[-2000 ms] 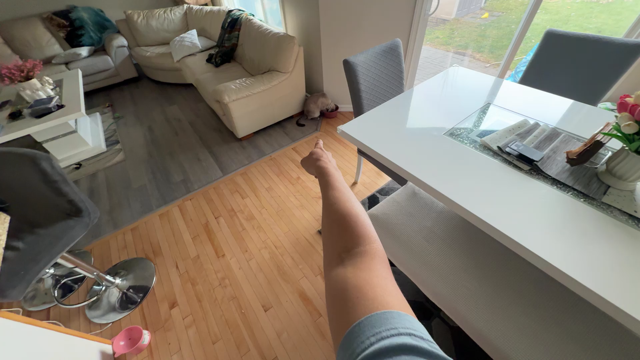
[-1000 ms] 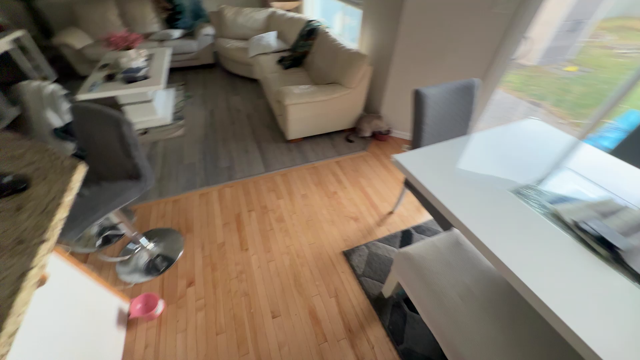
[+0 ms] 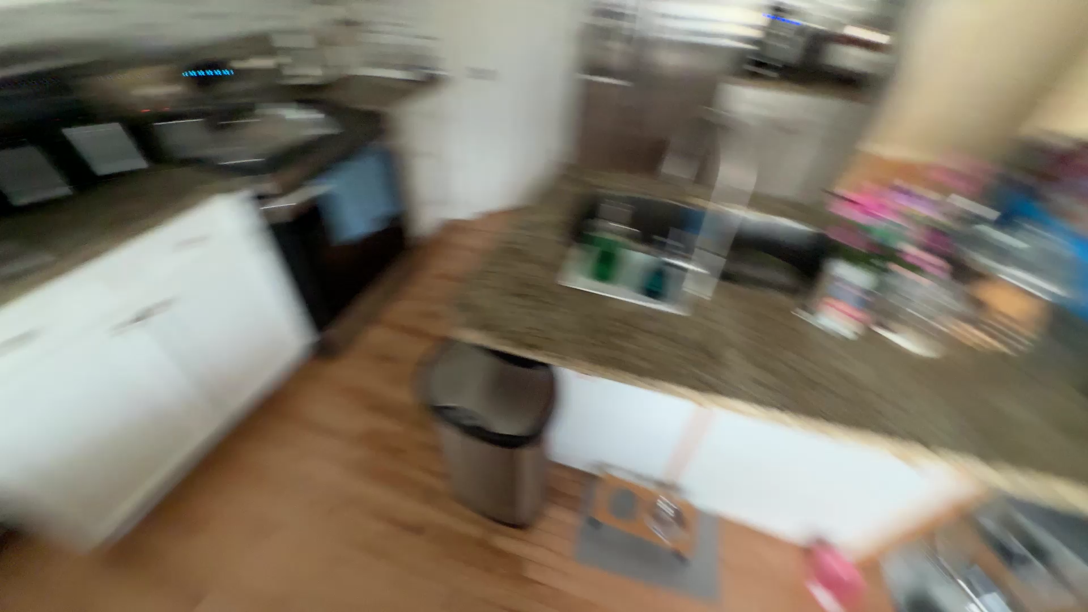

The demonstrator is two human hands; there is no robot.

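Observation:
Neither of my hands shows in the head view now, and the picture is badly blurred. A granite countertop runs across the right half, with a double sink set in it. Beside the sink a white tray bears a green bottle and a dark teal bottle. Pink flowers stand on the counter at the right. A bin with a black rim stands on the floor at the counter's end. A small wooden stand with bowls rests on a grey mat.
White cabinets line the left side, beside a dark oven with a blue towel. A wooden floor lies between them and the counter. A pink bowl is low on the floor at right, near the chrome base of a stool.
The view has swung far from the dining table and sofas to the kitchen. An outstretched arm, seen two seconds ago over the floor, has left the view.

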